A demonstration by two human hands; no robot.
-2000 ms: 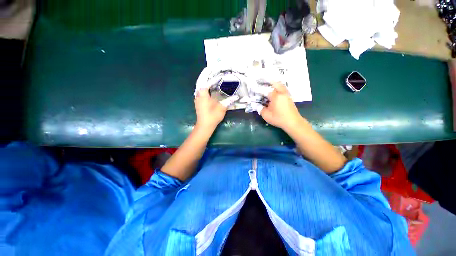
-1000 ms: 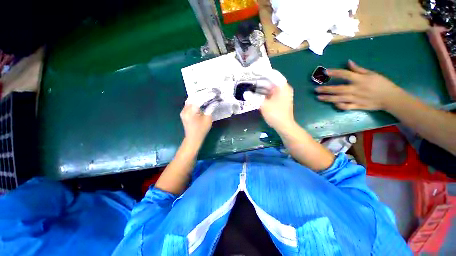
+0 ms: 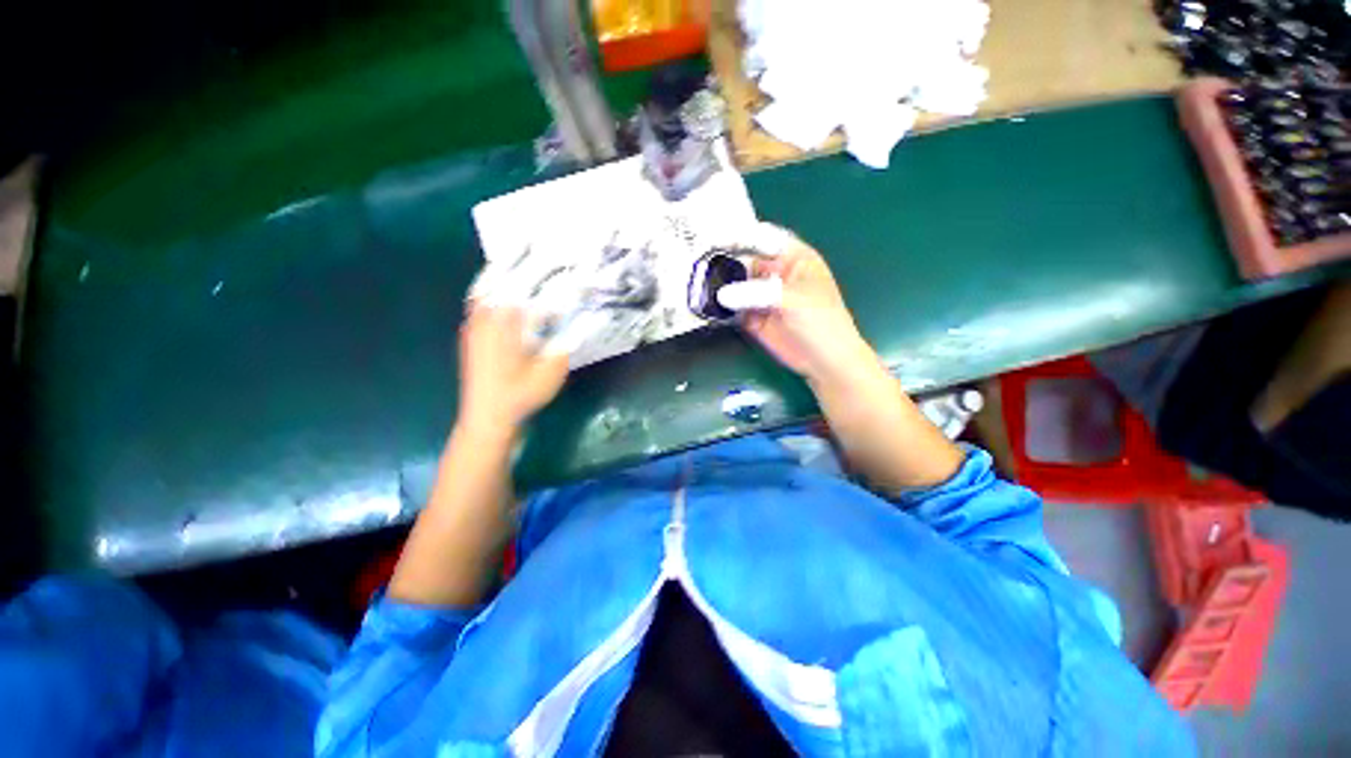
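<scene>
My right hand [image 3: 802, 308], with white on its fingertips, holds a small dark smartwatch unit [image 3: 714, 284] with a silvery rim over the right part of the sheet. My left hand [image 3: 505, 350] is blurred at the sheet's left lower edge, its fingers at a crumpled white wipe with grey smudges [image 3: 593, 296]. The white work sheet [image 3: 541, 218] lies on the green bench under both hands. A small clear-grey bottle with a dark part [image 3: 679, 148] stands at the sheet's upper right corner.
A pile of white wipes [image 3: 867, 67] lies on brown cardboard [image 3: 1074, 56]. An orange-yellow box [image 3: 652, 45] is beside a slanting metal post [image 3: 565, 77]. A red-pink tray [image 3: 1227, 185] of dark parts is at right. A person's arm shows at the right edge; red stools [image 3: 1089, 430] are below.
The view has shifted right. The other person's hand has withdrawn and the separate watch unit on the bench is gone. My hands are farther apart, the right still with the watch unit.
</scene>
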